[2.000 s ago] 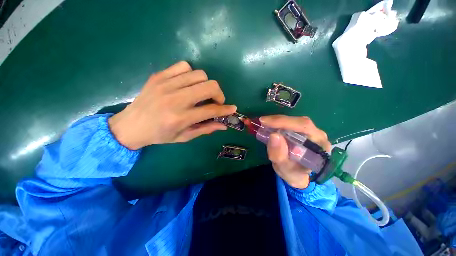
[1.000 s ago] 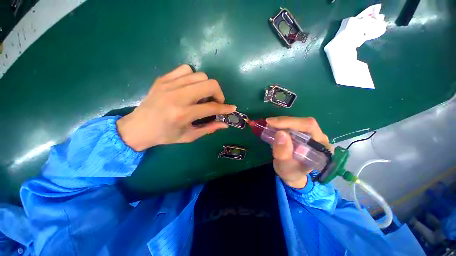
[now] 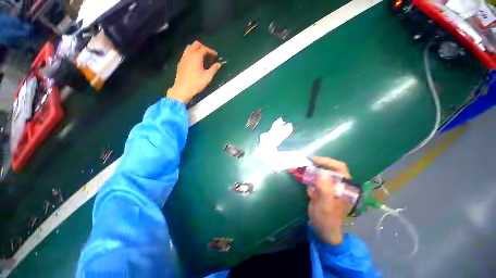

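My left hand (image 3: 194, 72) reaches over the white dividing strip, thumb and fingertips pinched at a small dark housing that is mostly hidden and blurred. My right hand (image 3: 328, 202) holds the pinkish glue syringe (image 3: 341, 187), its red tip pointing left at the lower end of the crumpled white wipe (image 3: 273, 142); whether it touches is unclear. Small metallic-rimmed housings lie apart on the near green surface: one (image 3: 254, 118) left of the wipe, one (image 3: 234, 150) below it, one (image 3: 242, 188) nearer me and one (image 3: 221, 244) near my body.
A black bar (image 3: 314, 98) lies beyond the wipe. Past the white strip (image 3: 277, 58) lie more housings (image 3: 278, 31), a left red tray (image 3: 37, 130), an orange-white box (image 3: 99, 59) and a black bin (image 3: 136, 24). A red tray (image 3: 462, 32) and a hose (image 3: 435, 98) are at right.
The view has swung to show more of the table. My left hand has moved far forward across the strip. The syringe tip has left the housing and is now by the wipe.
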